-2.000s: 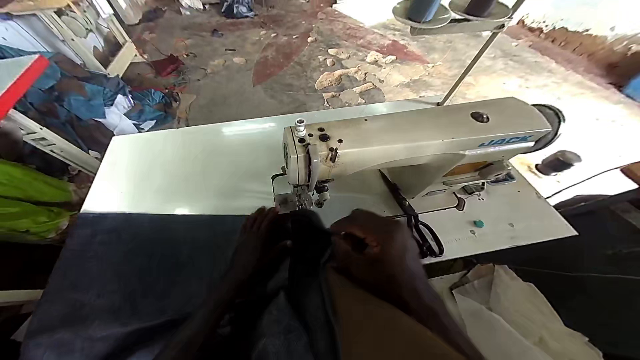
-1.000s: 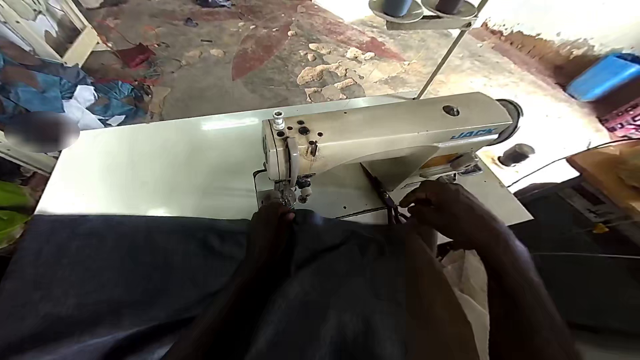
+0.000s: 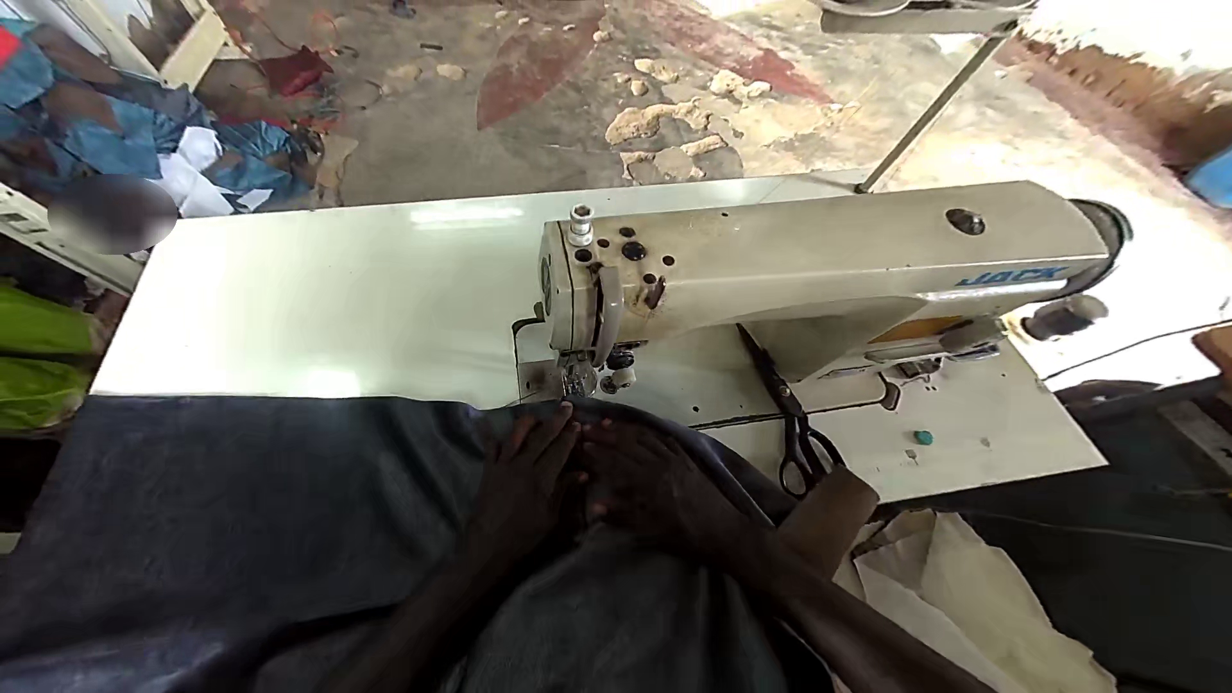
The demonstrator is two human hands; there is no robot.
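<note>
Dark grey fabric (image 3: 289,500) spreads over the near edge of the white sewing table (image 3: 318,279), its far edge close to the presser foot (image 3: 577,375) of a Jack sewing machine (image 3: 828,250). My left hand (image 3: 525,476) lies on the fabric just in front of the foot, fingers pointing at it. Beside it, my right hand (image 3: 640,472) rests on the same cloth, fingertips turned toward the left hand. Whether either hand pinches the cloth is hard to see. Black-handled scissors (image 3: 789,414) lie on the table under the machine arm, right of my right hand.
A small green button-like piece (image 3: 924,437) lies on the table's right part. Pale fabric (image 3: 972,587) hangs at the lower right. The thread stand's rod (image 3: 934,111) rises behind the machine. Blue and white cloth scraps (image 3: 192,164) lie at the upper left.
My right hand has moved left, from near the scissors' handles to the fabric beside my left hand. The left hand has stayed near the presser foot.
</note>
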